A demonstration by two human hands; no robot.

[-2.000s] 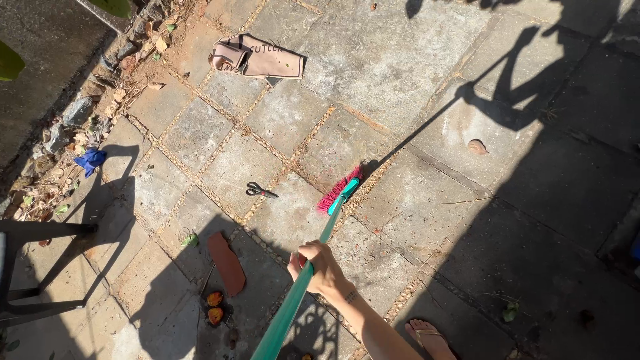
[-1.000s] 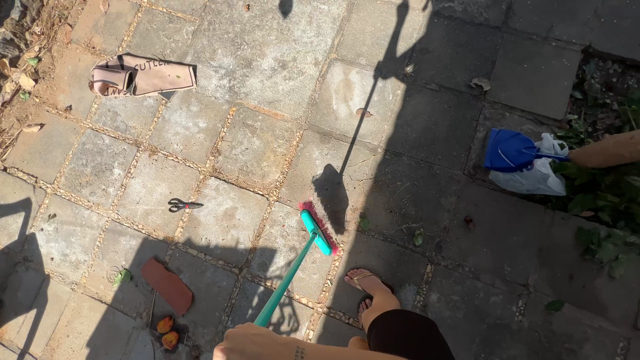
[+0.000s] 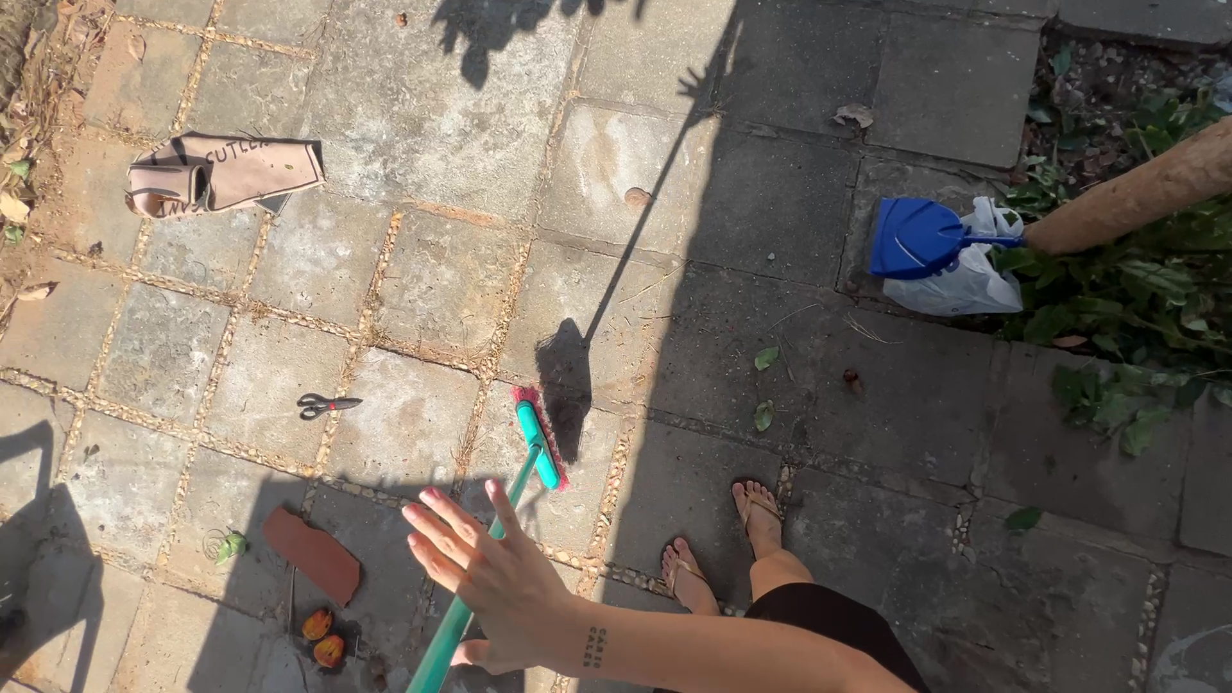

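My right hand (image 3: 486, 563) is spread flat over the green handle (image 3: 460, 606) of a push broom, its fingers apart and not wrapped around it; whether the palm touches the handle is hidden. Beyond the fingertips, the broom's teal head (image 3: 539, 445) with pink bristles rests on the paving. Scissors with dark handles (image 3: 327, 405) lie to the left of the head. My left hand is out of view.
Left lie a folded tan cloth or leather piece (image 3: 260, 173) bearing writing, a reddish tile piece (image 3: 311, 555) and two orange fruits (image 3: 323, 637). A blue dustpan (image 3: 914, 238) and white plastic bag (image 3: 962, 286) are beside a trunk (image 3: 1136, 188). My sandalled feet (image 3: 722, 539) stand below.
The view has swung right, bringing the dustpan and my feet into sight. My right hand, closed around the broom handle two seconds ago, now has its fingers spread.
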